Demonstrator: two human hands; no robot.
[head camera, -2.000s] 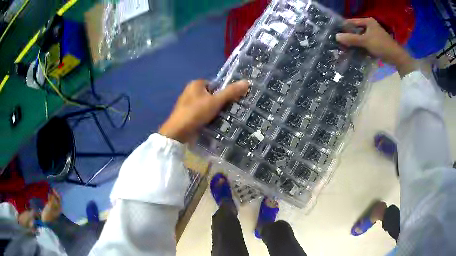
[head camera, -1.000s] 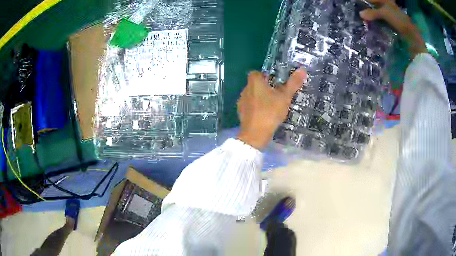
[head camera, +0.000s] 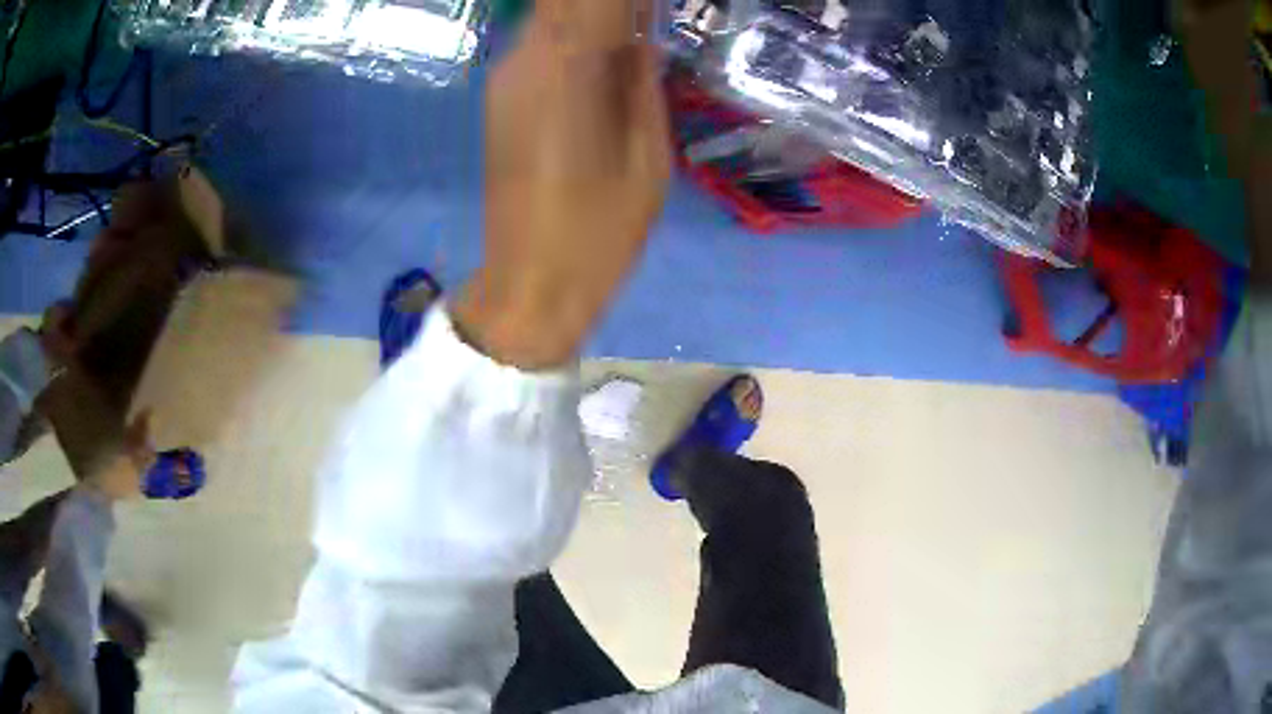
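A clear blister tray (head camera: 935, 105) with dark and silvery pieces lies at the upper right, tilted and cut off by the top edge. My left hand (head camera: 572, 181) is blurred at the top middle, beside the tray's left end. Its fingers run out of the picture, so its hold is hidden. My right hand (head camera: 1228, 84) is only a blurred part at the upper right edge, with its fingers not visible. The near edge of another clear tray stack (head camera: 335, 31) shows at the upper left.
Red stools stand under the tray (head camera: 823, 195) and at the right (head camera: 1186, 314). At the left, another person's hands (head camera: 126, 460) are at a blurred brown carton (head camera: 209, 349). My feet in blue slippers (head camera: 712, 433) are on the floor. A black metal frame stands at the upper left.
The tray has moved up and towards the top edge. My left hand has moved up and left, away from its earlier grip. The carton at the left has shifted left and is now with the other person.
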